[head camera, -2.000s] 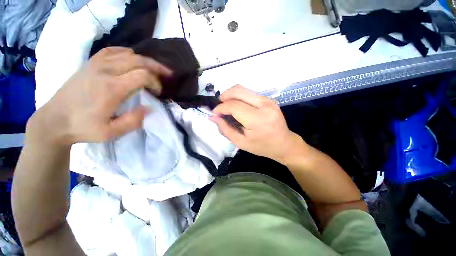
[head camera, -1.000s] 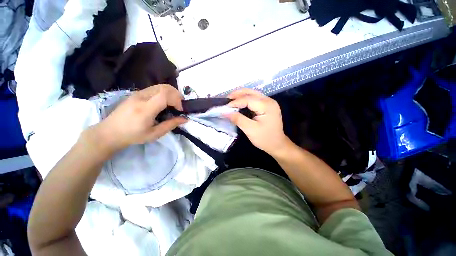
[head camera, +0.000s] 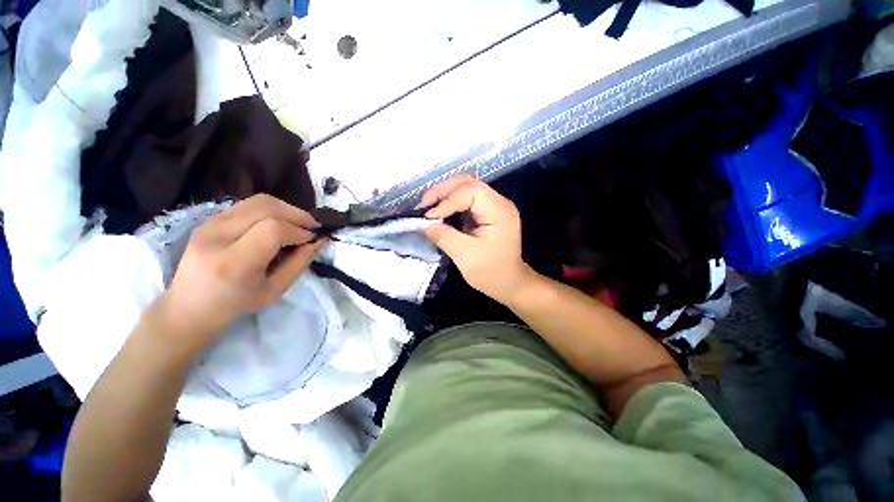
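Observation:
A dark edge strip (head camera: 368, 216) is stretched between my two hands over the table's front edge. My left hand (head camera: 240, 260) pinches its left end between thumb and fingers. My right hand (head camera: 478, 235) pinches its right end. A white pocket or lining piece (head camera: 392, 257) with a dark stitch line hangs below the strip. The white padded panel (head camera: 93, 284) lies at the left and under my left hand, with a round stitched lining piece (head camera: 270, 343). Dark brown fabric (head camera: 176, 147) lies over it on the table.
The white machine table (head camera: 441, 69) has a measuring-tape-like front edge (head camera: 627, 106). Metal machine parts (head camera: 245, 15) show at the top left. Dark fabric strips (head camera: 627, 12) are cut off at the top. A blue plastic bin (head camera: 779, 211) stands below at right. White puffy bundles (head camera: 230, 466) lie at lower left.
The view has shifted, so the table and machine parts sit further up and left. My left hand has come down from the dark fabric and grips the strip, now held straighter between both hands.

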